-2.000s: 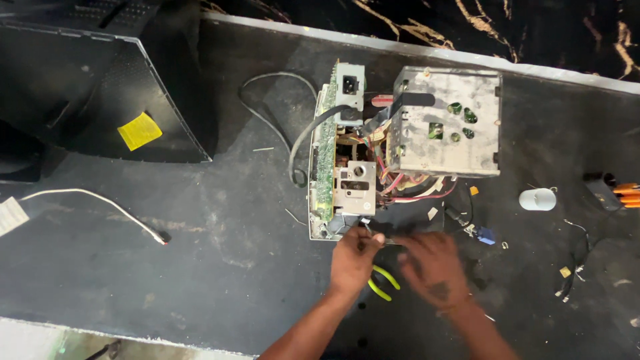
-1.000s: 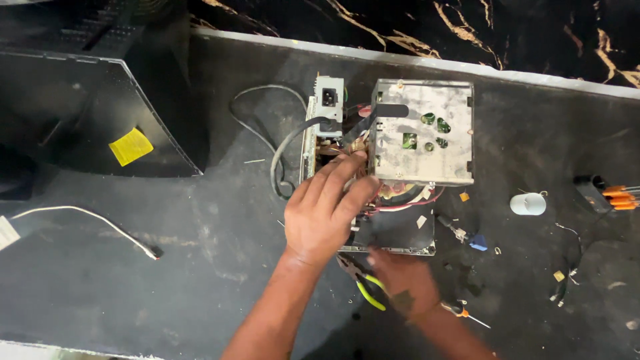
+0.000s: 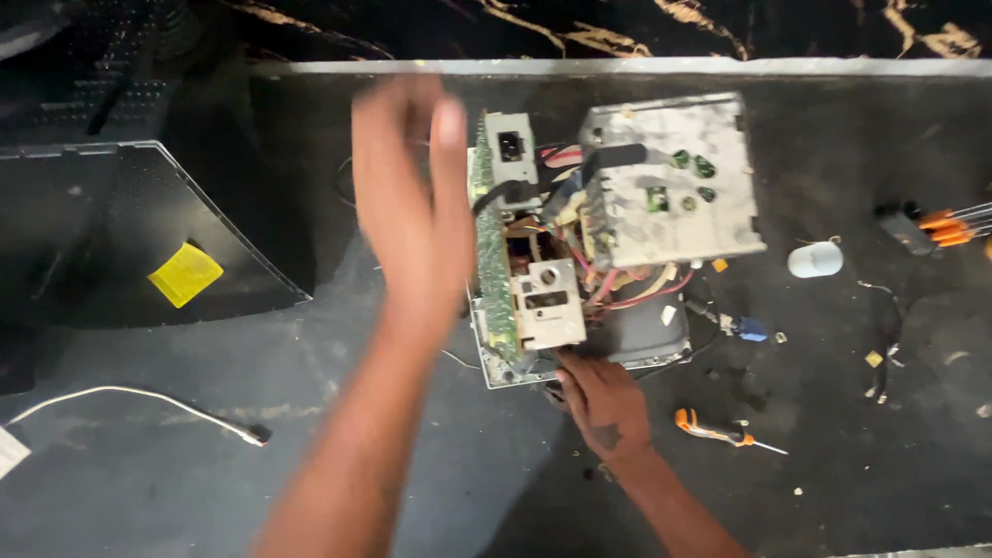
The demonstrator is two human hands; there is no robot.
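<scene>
My left hand, blurred, is raised just left of the opened electronic device, nothing visible in it. My right hand is at the device's near edge, fingertips by the pale metal bracket; a dark object shows partly under the fingers, and whether they grip it I cannot tell. The device has an upright green circuit board, a metal plate with a power socket, bundled wires and a perforated metal shield tilted at its right. All this rests on a grey panel.
A black plastic housing with a yellow sticker lies left, near a white cable. To the right are an orange-handled screwdriver, a blue connector, a white cylinder, a screwdriver set and loose wires.
My left hand has moved from over the device's middle to its left side. My right hand is now closer to the near edge. The green-handled pliers seen before are no longer visible.
</scene>
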